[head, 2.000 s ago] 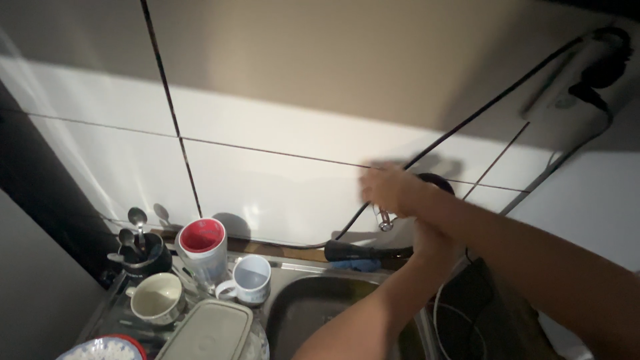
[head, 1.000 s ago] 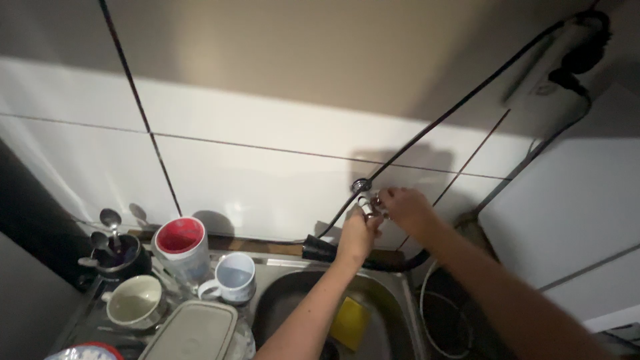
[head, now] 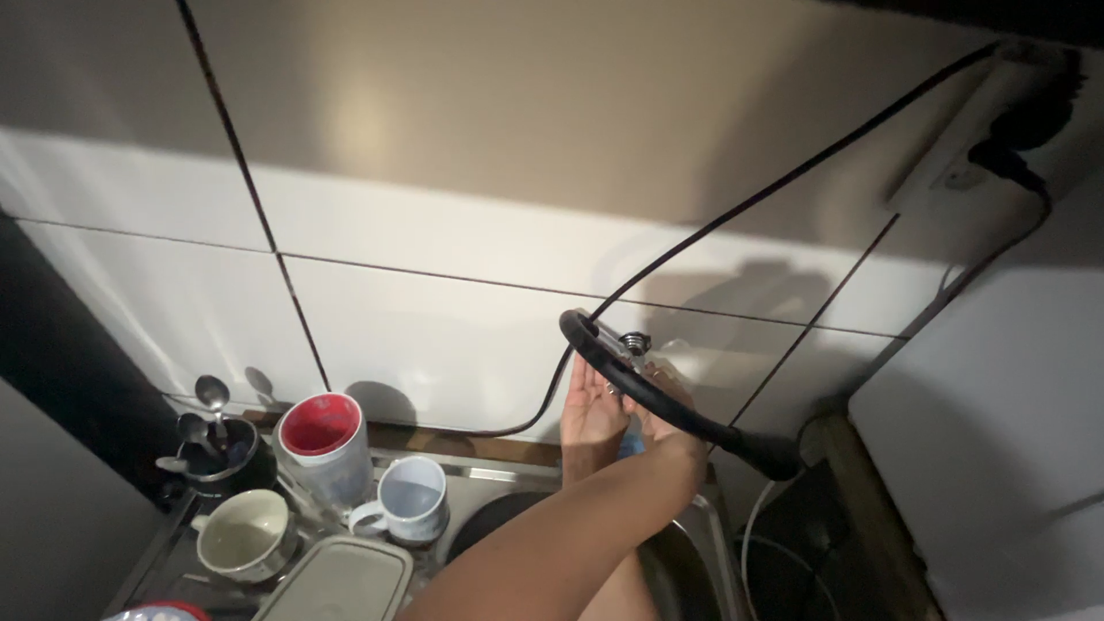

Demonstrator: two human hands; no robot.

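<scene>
My forearms cross over the sink (head: 711,526), the left in front. My right hand (head: 593,418) is palm up with fingers extended, under and against the metal wall faucet (head: 636,343). My left hand (head: 664,401) is just right of it, close to the faucet body; the black flexible spout (head: 655,397) partly hides it, and its grip is unclear. The spout arches in front of both hands, with its thick end out to the right. Something blue (head: 631,445) shows between the wrists.
Left of the sink are a red-lined cup (head: 332,457), a light mug (head: 414,500), a cream cup (head: 246,535), a lidded container (head: 345,578) and a dark holder with spoons (head: 226,470). A black cable (head: 733,211) crosses the tiled wall to a power strip (head: 940,147).
The spout's thick end, left of my hands before, is now to their right. My left forearm has swung right, across the right one. The yellow thing seen in the sink is now out of sight.
</scene>
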